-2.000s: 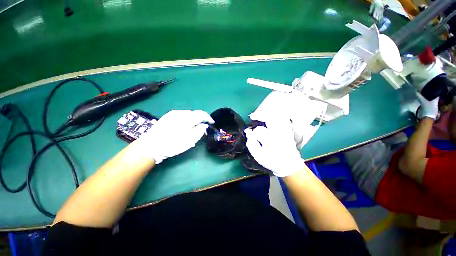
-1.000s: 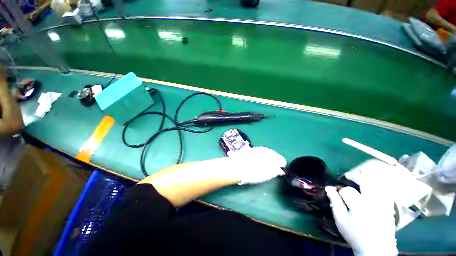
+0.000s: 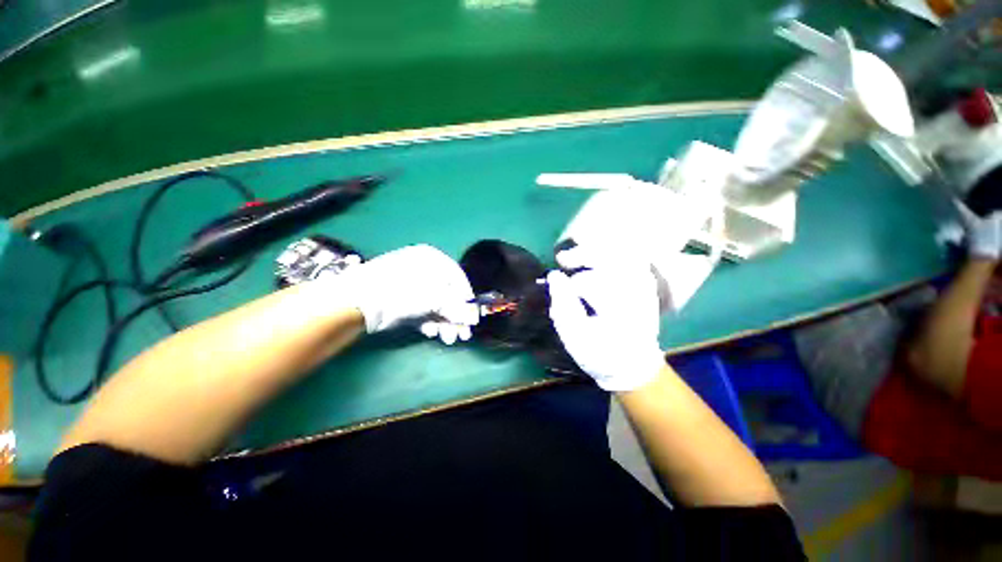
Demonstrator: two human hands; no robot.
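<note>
The black camera housing (image 3: 500,263) lies on the bench in front of me, its hollow open end showing. Thin red and pale wires (image 3: 501,308) show at its opening. My left hand (image 3: 420,294), in a white glove, is at the left of the opening with its fingertips closed on the wires. My right hand (image 3: 607,324), also gloved, grips the right side of the housing; its fingertips are blurred. The white camera body (image 3: 632,225) lies behind my right hand. The circuit board (image 3: 311,261) lies face up beyond my left forearm.
A black electric screwdriver (image 3: 275,223) and its looped cord (image 3: 82,296) lie at the left. More white camera parts (image 3: 786,132) stand at the right. The green conveyor (image 3: 374,66) runs behind the bench. Another person's gloved hand (image 3: 981,234) is at the right edge.
The view swung left and then back right. My left fingers are now lower, at the wires by the opening. The housing, screwdriver and board remain in about the same places on the bench.
</note>
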